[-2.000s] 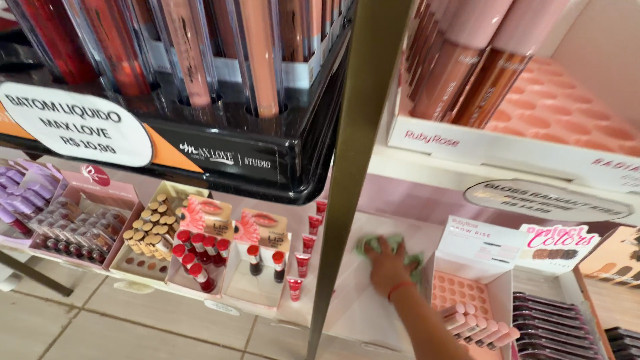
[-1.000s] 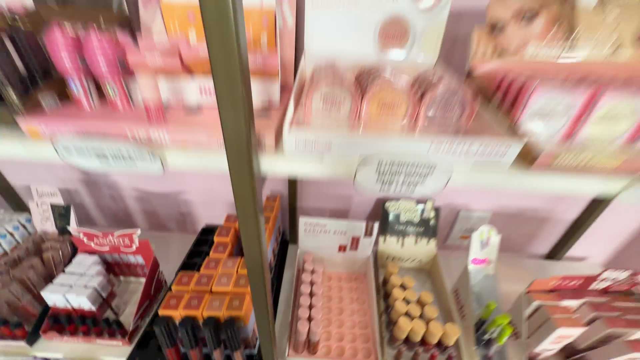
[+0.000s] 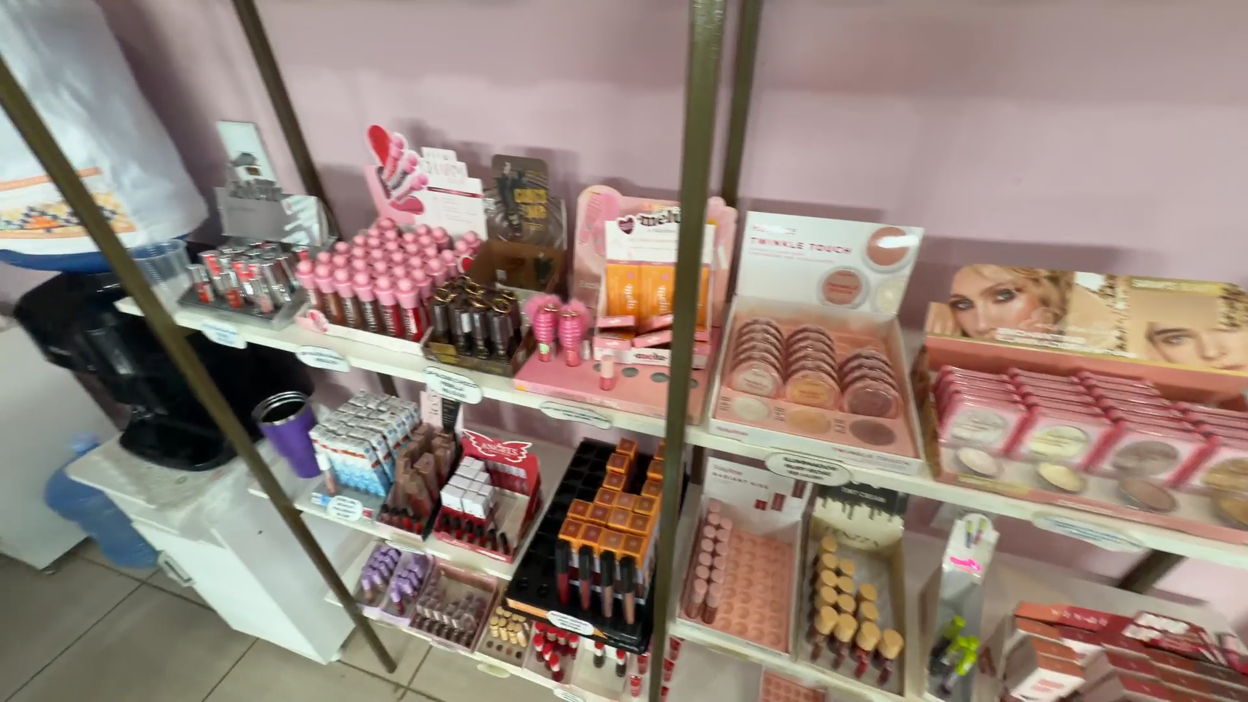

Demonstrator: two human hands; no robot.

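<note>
Neither of my hands shows in the head view now. Shelves of makeup fill the view. On the upper shelf are a tray of pink-capped lip glosses [image 3: 390, 278], a Twinkle Touch display of round compacts [image 3: 809, 375] and a box of pink square compacts [image 3: 1082, 429]. Lower down are a black stand of orange-capped lip products [image 3: 595, 546], a pink tray of lipsticks [image 3: 746, 575] and a box of beige-capped tubes [image 3: 853, 609]. The green cloth is not visible.
Brown metal posts [image 3: 687, 292] stand in front of the shelves. A purple tumbler [image 3: 290, 434] is at the left end, beside a white cabinet [image 3: 234, 546] carrying a black water dispenser [image 3: 146, 380]. Grey floor tiles [image 3: 68, 634] show at lower left.
Two seconds ago a hand held a green cloth on a low shelf; it has left the view. The view has swung up and back to a wider look at the shelves.
</note>
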